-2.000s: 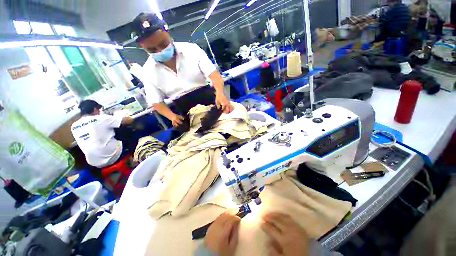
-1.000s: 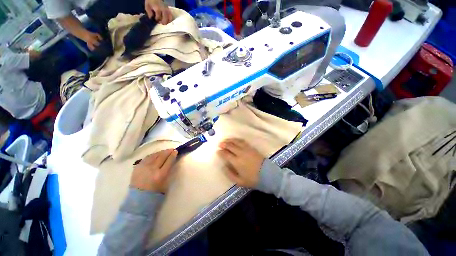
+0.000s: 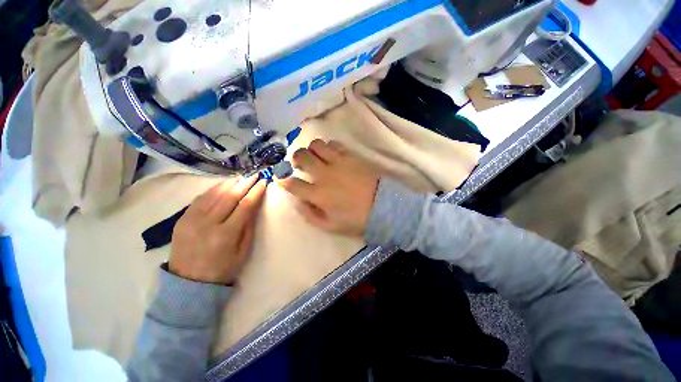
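A beige garment panel [image 3: 299,261] lies flat under the white sewing machine head [image 3: 321,74]. A black strip [image 3: 160,231] lies on it; its end sticks out left of my left hand, and the hand covers its middle. The presser foot and needle area [image 3: 265,160] is brightly lit. My left hand [image 3: 213,231] presses the strip and panel just left of and in front of the foot. My right hand [image 3: 332,186] lies on the panel right of the foot, fingers bent, pressing the cloth.
Black cloth [image 3: 425,104] lies behind the panel at the right. Brown cardboard [image 3: 508,89] with a small metal tool is near the table's right end. Beige cloth [image 3: 82,142] is heaped left of the machine. More beige cloth [image 3: 605,201] hangs at the right.
The view has come closer to the machine. My left hand has moved nearer to the presser foot along the strip. My right hand has moved up close beside the foot.
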